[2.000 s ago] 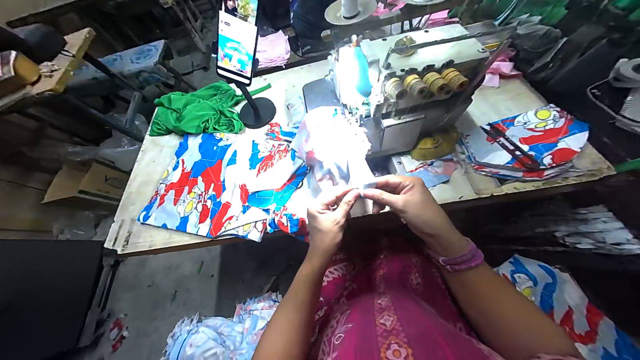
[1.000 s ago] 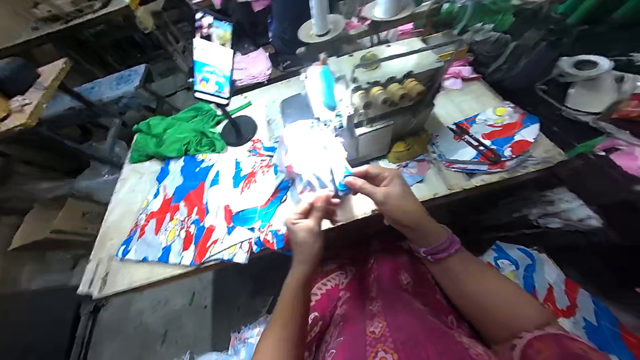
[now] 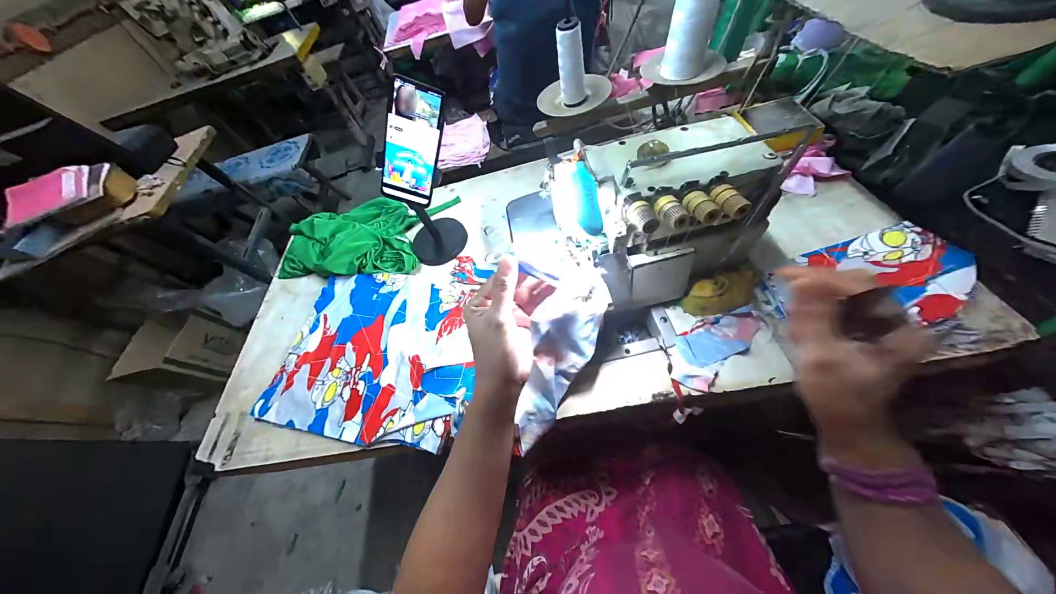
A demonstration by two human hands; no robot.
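My left hand (image 3: 502, 326) holds a printed fabric piece (image 3: 569, 338) in front of the needle area of an overlock sewing machine (image 3: 660, 247), where a bright lamp washes out detail. My right hand (image 3: 850, 355), blurred, is raised over the table's right part, close to a stack of cut printed fabric (image 3: 899, 264). A dark object seems to be at its fingers, but blur hides what it is. Left of the machine, red, blue and white printed fabric (image 3: 346, 363) lies spread out. Small fabric scraps (image 3: 718, 338) lie by the machine's base.
A phone (image 3: 412, 140) on a round-based stand and a green cloth (image 3: 355, 239) are at the table's back left. Thread cones (image 3: 571, 62) stand behind the machine. A person (image 3: 544, 58) stands beyond it. A cardboard box (image 3: 194, 346) sits left of the table.
My right hand has left the fabric near my left hand and moved right, to the printed stack. The scissors-like tool seen on that stack earlier no longer shows plainly there.
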